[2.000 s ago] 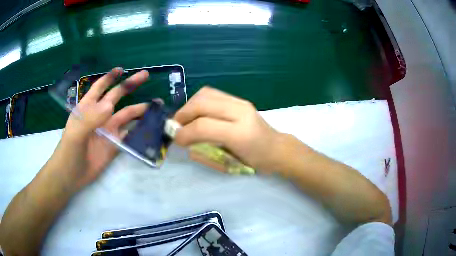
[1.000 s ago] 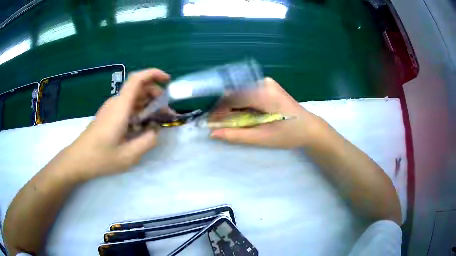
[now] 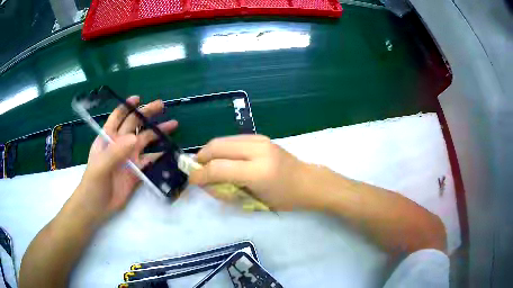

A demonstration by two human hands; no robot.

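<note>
My left hand (image 3: 121,152) holds a phone middle frame (image 3: 169,175) tilted above the white cloth, its wide black end towards my right hand. The frame's far end is blurred, and my left fingers show through its window. My right hand (image 3: 247,169) is closed on a hand tool wrapped in yellow tape (image 3: 239,197). The tool's pale front end is at the black end of the frame; its tip cannot be made out. A little orange shows at that end's lower edge.
Overlapping frames (image 3: 191,261) lie at the cloth's near edge, one slantwise. Other frames (image 3: 242,112) lie in a row on the green belt (image 3: 349,67) at left. A red perforated tray (image 3: 214,8) stands at the far side. A dark rimmed part (image 3: 7,253) shows at the left edge.
The held frame was swung up between my hands one second ago and now slopes down to the right. The red tray has come further into view. Both hands still hold their things.
</note>
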